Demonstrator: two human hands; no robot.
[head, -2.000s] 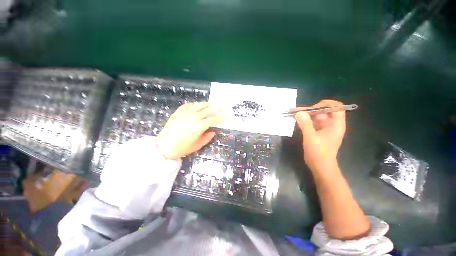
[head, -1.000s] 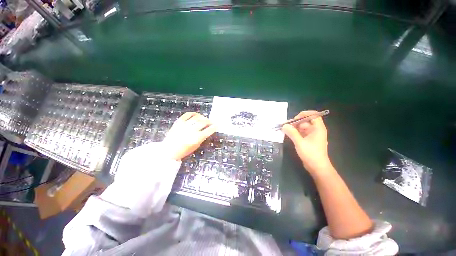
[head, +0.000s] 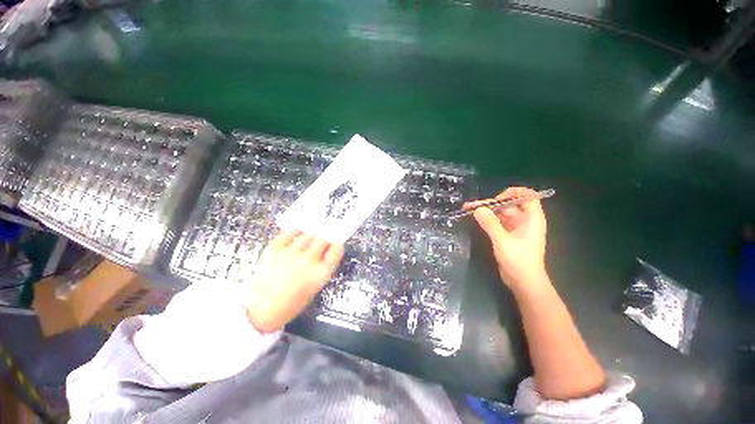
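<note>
The white sheet [head: 372, 178] lies slanted over the middle of the clear blister tray [head: 430, 277], with a heap of tiny dark parts [head: 341, 200] on it. My left hand [head: 291, 277] has its fingers on the sheet's lower end; the thumb and what is under the fingers are hidden. My right hand [head: 515, 236] holds the tweezers [head: 509, 200] like a pen at the tray's right edge, tips pointing left over the right pockets. Small dark and silvery components sit in the tray's pockets. Whether the tweezer tips hold a part is too small to tell.
More clear blister trays [head: 116, 178] stand to the left. A small shiny plastic bag [head: 662, 306] lies on the green mat [head: 414, 91] at the right. A cardboard box [head: 87, 294] is below the bench at the lower left.
The white sheet has turned and moved left with my left hand, which is now at its lower end. The tray's right pockets are uncovered. My right hand has barely moved.
</note>
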